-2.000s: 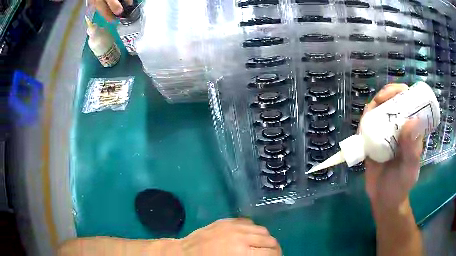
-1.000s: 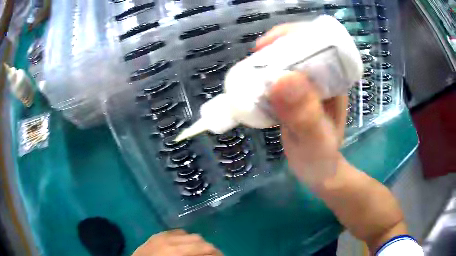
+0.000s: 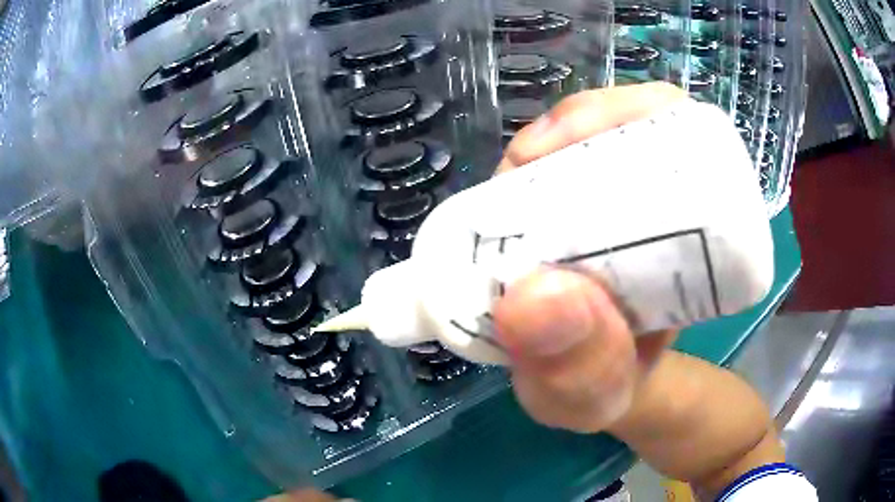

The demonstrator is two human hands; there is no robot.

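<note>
My right hand (image 3: 589, 324) holds a white glue bottle (image 3: 628, 225) with printed black text, lying nearly level. Its pale-yellow needle tip (image 3: 343, 322) points left, over the leftmost column of black round parts (image 3: 270, 265). I cannot tell whether the tip touches a part. The parts have raised centres and shiny rims and sit in columns of a clear plastic tray (image 3: 186, 363). My left hand (image 3: 299, 496) is cut off by the bottom edge; only a small strip of skin shows, so its fingers are hidden.
The tray lies on a green mat (image 3: 59, 363). A black round pad (image 3: 142, 482) is cut off at the bottom left. Cloudy stacked plastic (image 3: 49, 137) stands at the far left. Beyond the table's right side are a dark red surface (image 3: 844, 235) and grey floor (image 3: 834, 373).
My view has moved closer to the tray. The bottle's tip is over a lower part of the left column. My left hand has mostly left the picture, and the small bottle and bag are out of view.
</note>
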